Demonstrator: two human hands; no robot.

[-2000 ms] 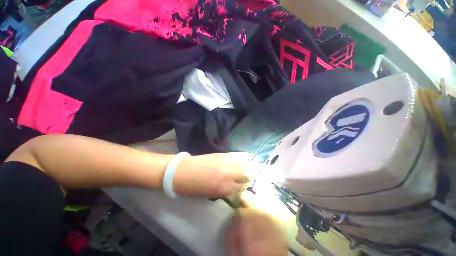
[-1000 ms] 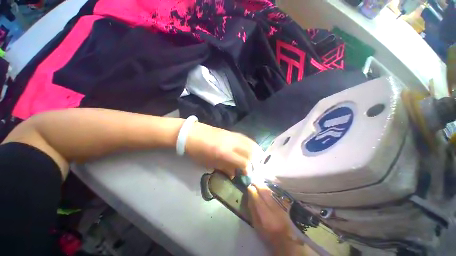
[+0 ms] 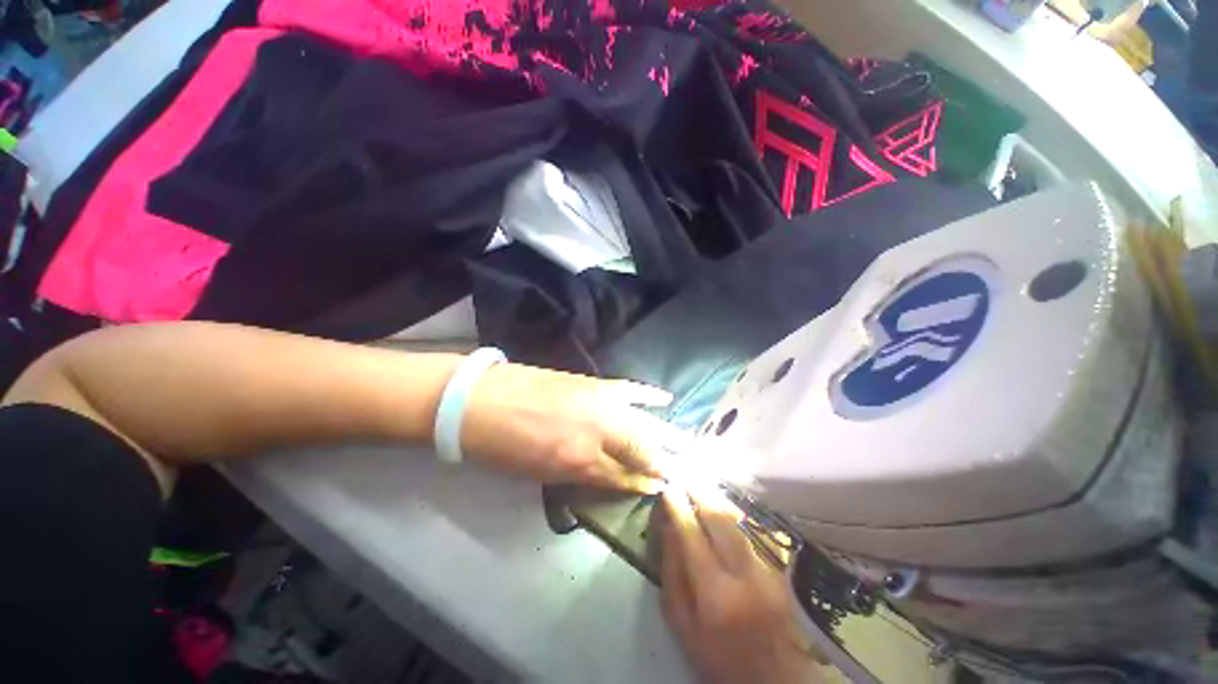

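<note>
The black garment with hot-pink panels and a pink line logo (image 3: 361, 174) lies spread on the table behind the machine, a pale lining patch (image 3: 568, 221) showing in it. Its dark edge runs under the cream sewing machine head (image 3: 988, 374). My left hand (image 3: 568, 434), with a white band at the wrist, reaches in from the left to the needle area. My right hand (image 3: 721, 581) is below it, fingertips meeting the left fingertips near the needle. Bright glare hides the fingertips, the needle and whatever they pinch.
The white table (image 3: 428, 535) curves around the work, with its front edge at lower left. A green cloth (image 3: 964, 123) lies behind the machine. Mixed fabric pieces lie below the table at lower left. Small items stand on the ledge at top right.
My right hand, blurred and lower two seconds ago, came up to the needle area and stays there. My left hand's fingers have shifted slightly. The garment lies nearly as before.
</note>
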